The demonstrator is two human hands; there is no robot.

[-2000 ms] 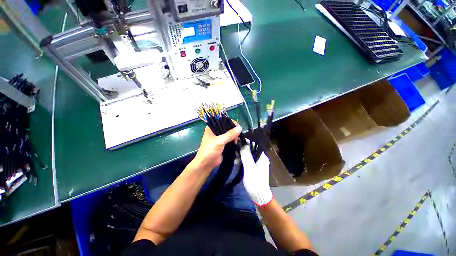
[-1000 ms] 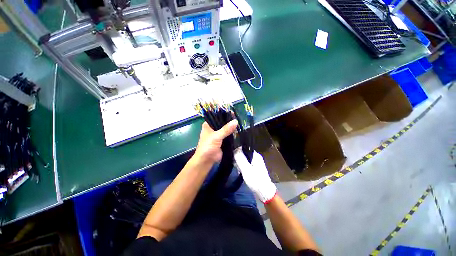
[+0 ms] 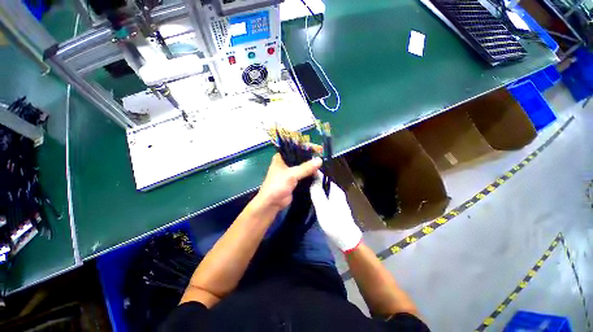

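Observation:
A thick bundle of black cable leads with gold-coloured tips stands upright in front of the bench edge. My bare left hand is closed around it, thumb across the front. My right hand, in a white knit glove with a red cuff, touches the bundle's right side and holds a few black leads whose tips point up, slightly apart from the main bundle. The gloved fingertips are partly hidden behind the leads. The lower ends of the leads hang toward my lap and are mostly hidden.
Behind the bundle are the white base plate, the machine frame and the control box. A phone lies beside it. A black tray is far right, tangled cables left. Open cardboard boxes are under the bench.
The separate leads in my gloved hand have moved left, up against the main bundle. My left hand still grips the bundle, now slightly further right.

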